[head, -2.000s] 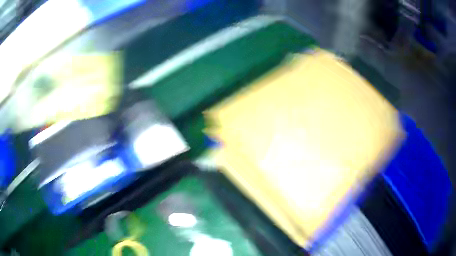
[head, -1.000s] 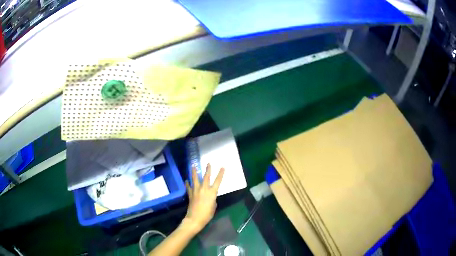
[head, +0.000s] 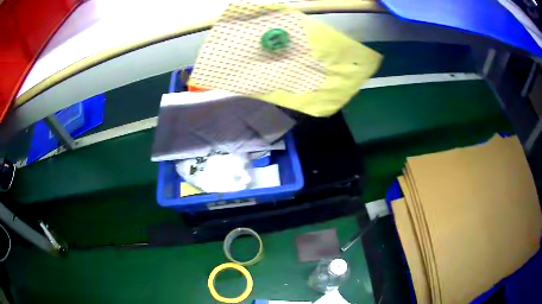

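Neither of my hands shows in the head view. Nearest in front lie a clear tape roll [head: 259, 254], a flat yellow tape ring [head: 212, 284] and a clear bottle with a white cap [head: 338, 266] on the green surface [head: 148, 273]. A small dark grey-brown square pad [head: 317, 244] lies behind the bottle. A thin rod [head: 359, 234] lies to its right. A white sheet-like piece with a blue end [head: 282, 302] is cut off by the bottom edge; what holds it, if anything, is hidden.
A blue bin [head: 232, 200] holds papers and bags; a grey sheet [head: 220, 124] and a yellow dotted sheet [head: 333, 65] overhang it. Tan cardboard sheets [head: 475, 214] are stacked at right on blue. A white shelf [head: 148, 24] crosses the back. Red shows at upper left.
The hand seen earlier on the white-and-blue sheet beside the blue bin is out of view. That sheet is gone from there. The camera has turned, so the scene sits further right.
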